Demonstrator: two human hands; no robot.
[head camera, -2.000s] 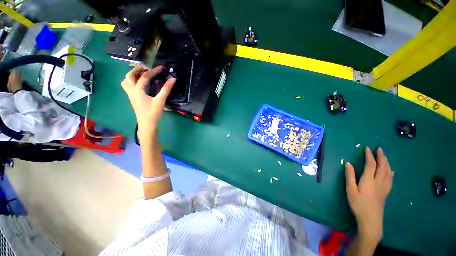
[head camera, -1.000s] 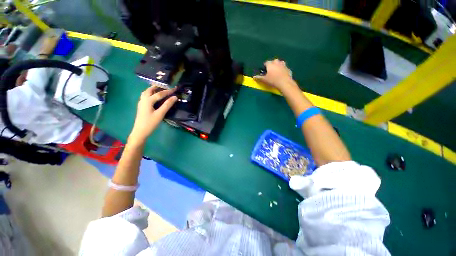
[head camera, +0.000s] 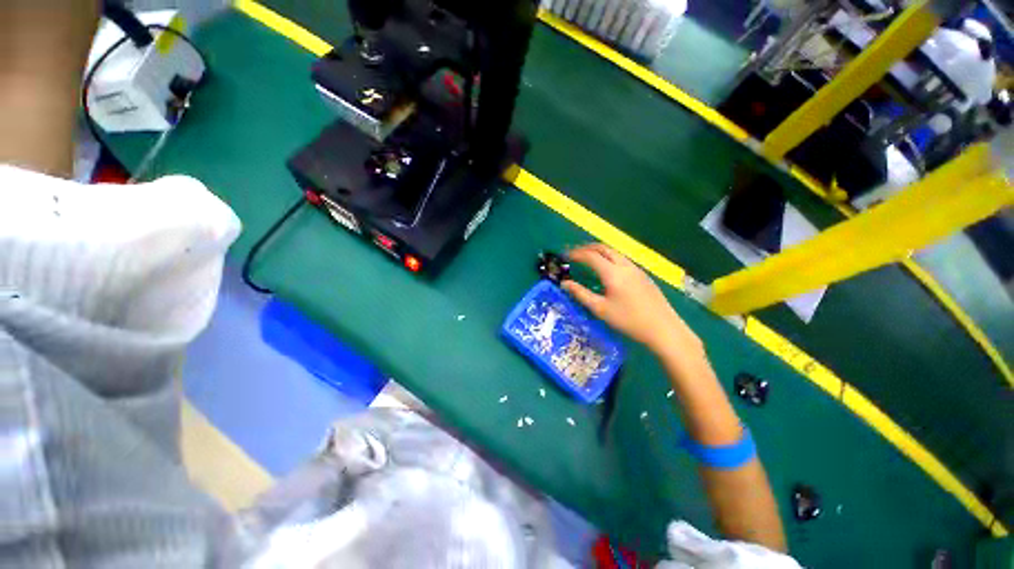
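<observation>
My right hand (head camera: 623, 295) is above the tray's upper right side, with thumb and finger at the right edge of a small black unit (head camera: 553, 267). The unit lies at the upper end of the blue tray (head camera: 595, 391), which holds many pale slivers. My left hand is out of the picture; only its blurred forearm and pale striped sleeve show at the left. Another black unit (head camera: 389, 165) with shiny spots sits on the base of the black press (head camera: 361, 189), under its head. No hand touches it.
More black units lie on the green bench (head camera: 445, 367), at right (head camera: 752, 388) and lower right (head camera: 806, 502). A dark stick (head camera: 607, 413) lies beside the tray. Pale slivers are scattered below it. Yellow tape and a yellow post (head camera: 856, 239) border the line. A white box (head camera: 139, 83) stands upper left.
The view has shifted. My right hand has come back from beyond the yellow tape to the tray, with a black unit at its fingertips. My left hand has left the press and the picture.
</observation>
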